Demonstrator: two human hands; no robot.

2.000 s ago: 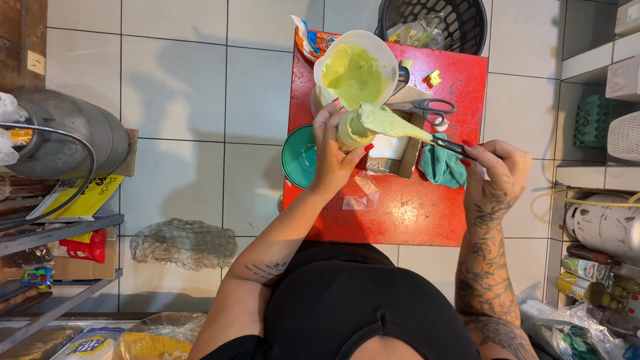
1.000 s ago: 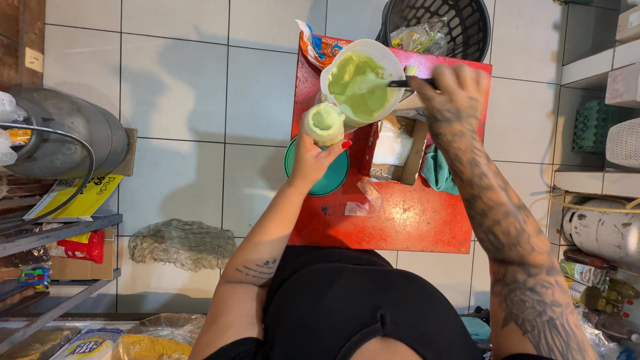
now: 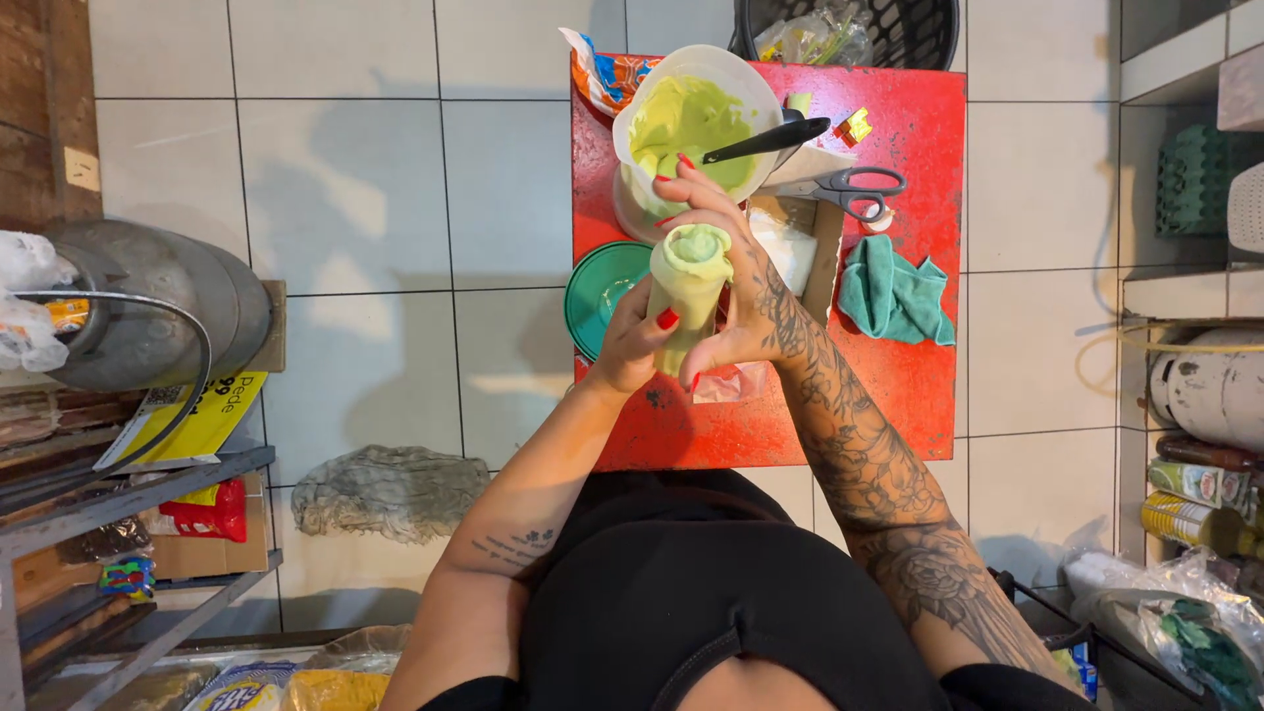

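My left hand (image 3: 632,341) is closed round a piping bag (image 3: 686,301) filled with pale green cream, held upright with its folded, smeared top facing me. My right hand (image 3: 726,267) is beside the bag's right side, fingers spread and thumb near its lower part; whether it touches the bag I cannot tell. Just beyond, a white plastic bowl (image 3: 765,94) holds green cream, and a black-handled utensil (image 3: 765,141) rests in it. Left of the bag lies a green round lid or dish (image 3: 583,296), partly hidden by my left hand.
On the red table (image 3: 889,395) are grey-handled scissors (image 3: 864,188), a teal cloth (image 3: 897,291), an open cardboard box (image 3: 822,267), a yellow-and-red wrapper (image 3: 854,126) and an orange-and-blue packet (image 3: 602,74). A black basket (image 3: 948,35) stands behind. A grey gas cylinder (image 3: 158,301) is at the left.
My right hand has let go of the utensil, now left in the bowl, and has come down beside the bag. The bag in my left hand has moved slightly toward me and to the right.
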